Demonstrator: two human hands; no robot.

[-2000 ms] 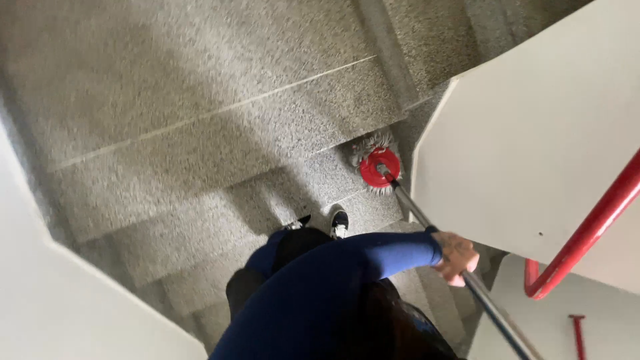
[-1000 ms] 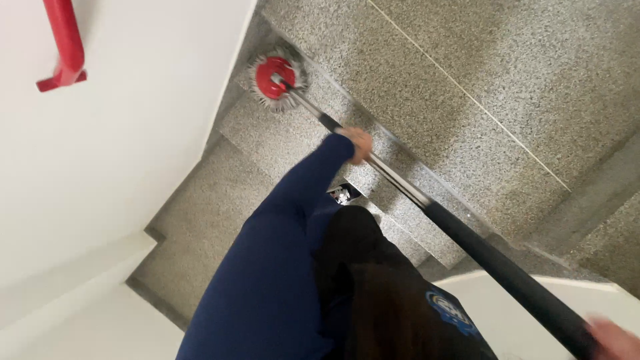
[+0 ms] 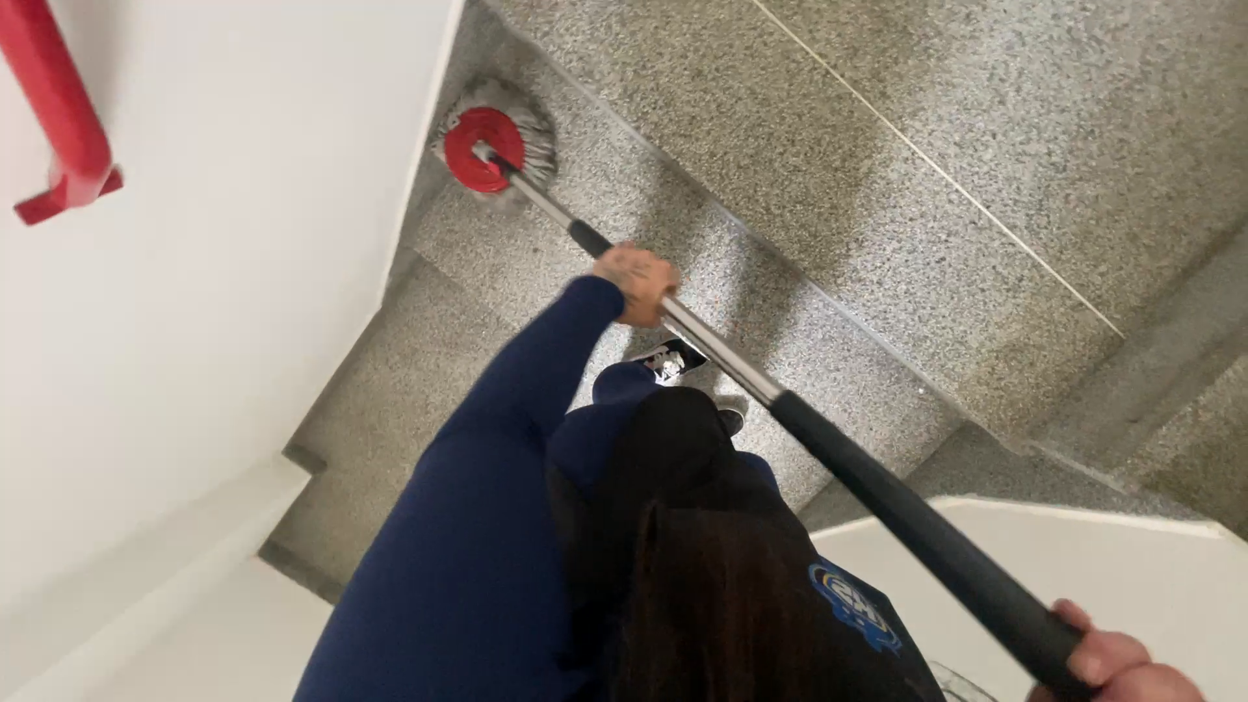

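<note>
A spin mop with a round red head point(image 3: 483, 148) and grey string fringe rests on a speckled stone stair step, in the corner by the left wall. Its metal pole point(image 3: 721, 348) runs down to the right and ends in a long black grip point(image 3: 916, 531). My left hand point(image 3: 639, 283), at the end of a dark blue sleeve, is closed around the pole just below a short black collar. At the lower right corner, my right hand point(image 3: 1121, 663) holds the end of the black grip, partly cut off by the frame edge.
White walls flank the speckled stairs point(image 3: 877, 195) on the left and lower right. A red handrail point(image 3: 63, 107) is fixed to the left wall. Lower steps point(image 3: 390, 390) drop away at the left. My black shoes point(image 3: 671, 361) stand on the step below the pole.
Two seconds ago the mop head was beside the other wall; one second ago it was in this corner. My right hand, out of view at first, shows on the grip. The view has turned greatly.
</note>
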